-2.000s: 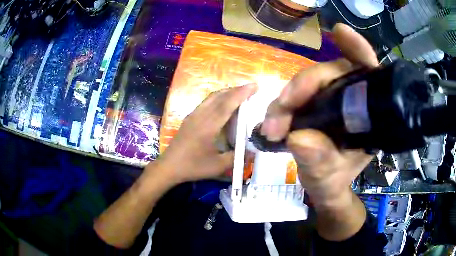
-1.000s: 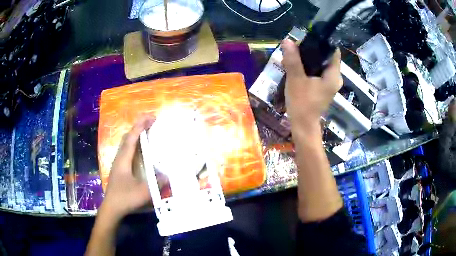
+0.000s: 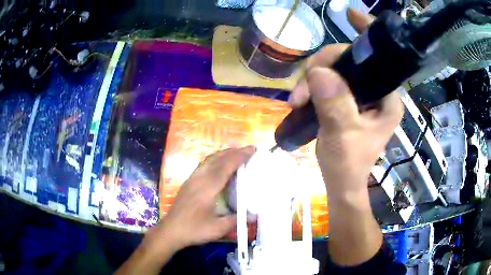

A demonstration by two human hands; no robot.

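Note:
The white outer housing [image 3: 275, 209] lies on the orange work pad [image 3: 199, 118], its round end on the pad and its open end towards me past the pad's near edge. It is strongly overexposed, so its details are hidden. My left hand [image 3: 207, 196] holds the housing's left side near the round end. My right hand [image 3: 350, 113] grips the black electric screwdriver [image 3: 371, 59], tilted, with its tip at the top edge of the housing's round end. I cannot tell if the tip touches it or holds a screw.
A grease can [image 3: 280, 37] with a stick in it stands on brown cardboard [image 3: 229, 64] behind the pad. Strapped white housings [image 3: 414, 156] lie at right. A blue basket [image 3: 401, 244] is lower right. Dark modules with wires [image 3: 32, 43] lie upper left. A fan [image 3: 471, 45] is upper right.
The right hand has brought the screwdriver from the upper right down to the housing's round end. The left hand still holds the housing. The view has shifted.

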